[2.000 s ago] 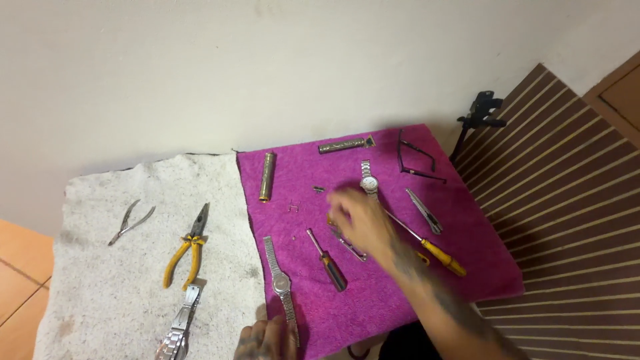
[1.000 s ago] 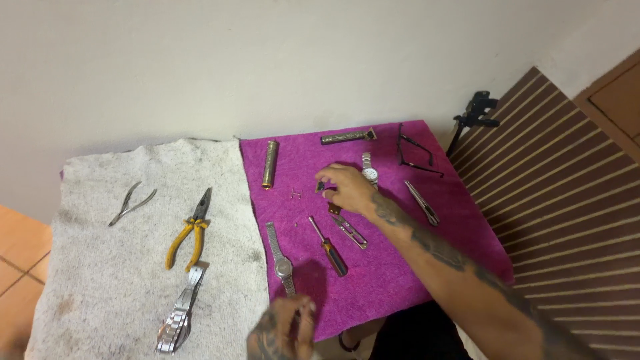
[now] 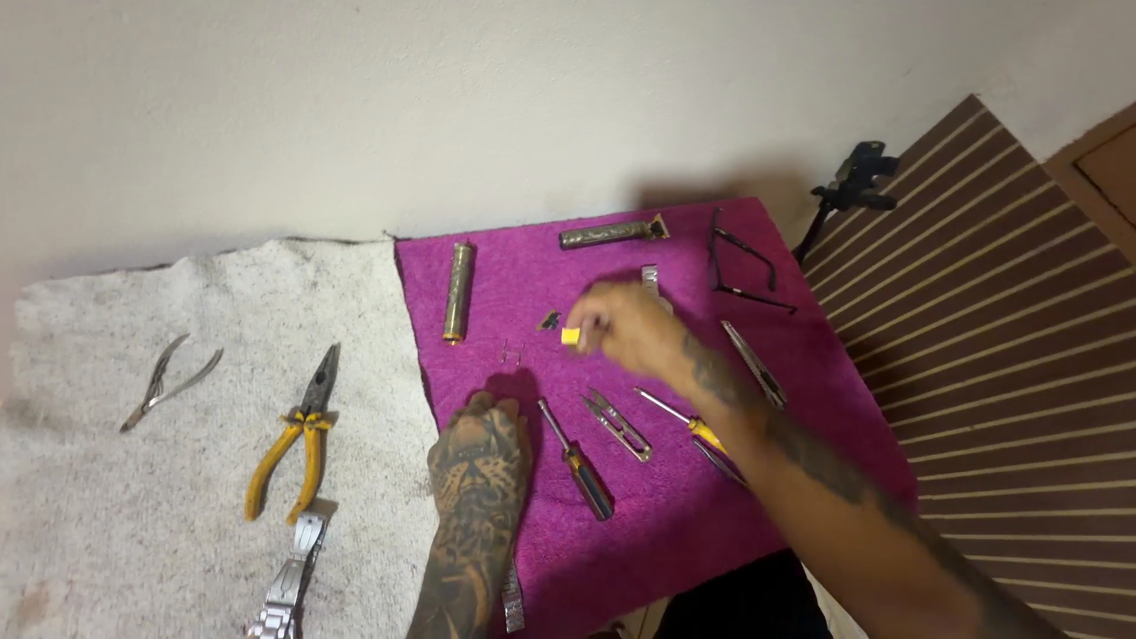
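Note:
My right hand (image 3: 626,328) holds a small yellow piece (image 3: 570,336) between thumb and fingers, just right of a small dark metal part (image 3: 549,320) on the magenta cloth. My left hand (image 3: 480,444) rests back up on the cloth, its fingertips hidden, so whether it holds anything is unclear. Above it lie small metal pins (image 3: 513,353). A metal watch band (image 3: 513,599) shows beside my left forearm. Between my arms lie a dark-handled screwdriver (image 3: 577,461) and thread snips (image 3: 618,426). Another watch's band (image 3: 650,279) is partly behind my right hand.
Needle-nose pliers (image 3: 302,435), nippers (image 3: 164,386) and a steel watch (image 3: 288,581) lie on the white cloth. Around the magenta cloth are a metal cylinder (image 3: 458,293), a hair trimmer (image 3: 612,233), eyeglasses (image 3: 744,264), a metal tool (image 3: 754,364) and a yellow-handled screwdriver (image 3: 706,433).
My left hand has moved up the cloth, over where the nearer watch lay. My right hand now shows a yellow piece; the dark part it was at a second ago lies uncovered.

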